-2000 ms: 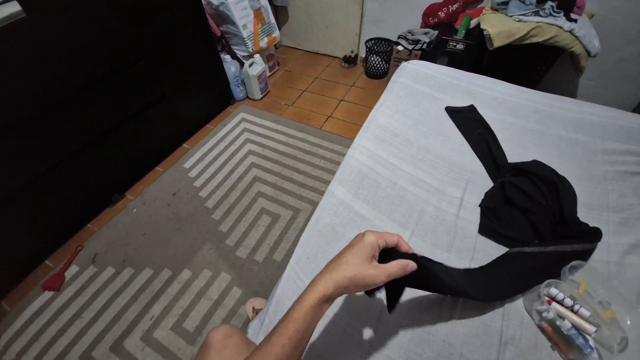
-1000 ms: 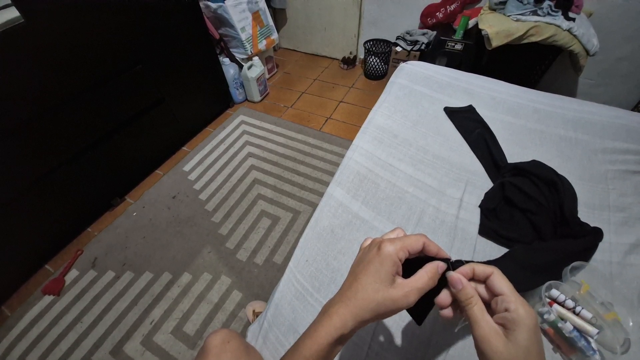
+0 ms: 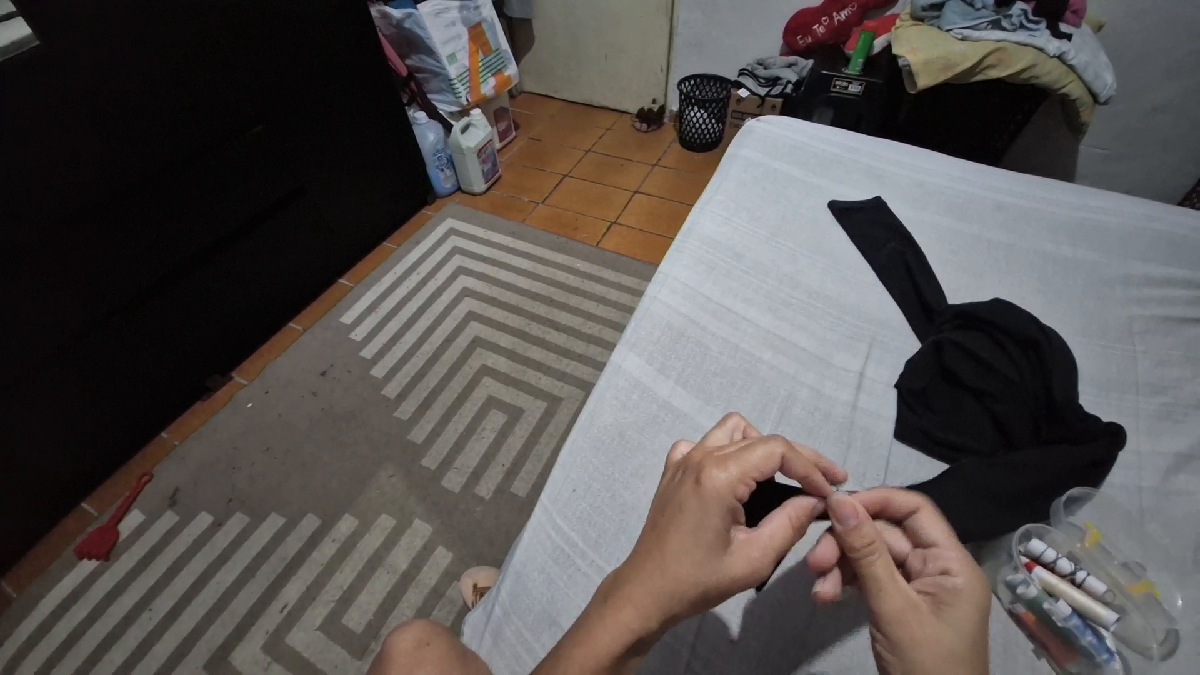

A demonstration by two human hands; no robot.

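Note:
A black garment (image 3: 989,380) lies bunched on the white-sheeted bed (image 3: 750,281), one narrow strip stretching up and another part running down toward my hands. My left hand (image 3: 731,516) pinches a dark end of the fabric between thumb and forefinger. Against its fingertips, my right hand (image 3: 900,562) has thumb and forefinger pressed together; something tiny and thin seems to be between them, too small to make out. Just right of my right hand, an open clear plastic case (image 3: 1078,586) holds thread spools and small tube-like items.
A patterned rug (image 3: 281,450) with a red plastic scoop-like thing (image 3: 111,530) covers the floor left of the bed. Beyond are plastic bottles (image 3: 475,150), a black mesh wastebasket (image 3: 703,112) and piled clothes (image 3: 1003,47). A dark piece of furniture (image 3: 187,187) stands at left.
My right hand, out of view two seconds ago, has come in to meet my left hand. My left hand has moved right with the fabric end.

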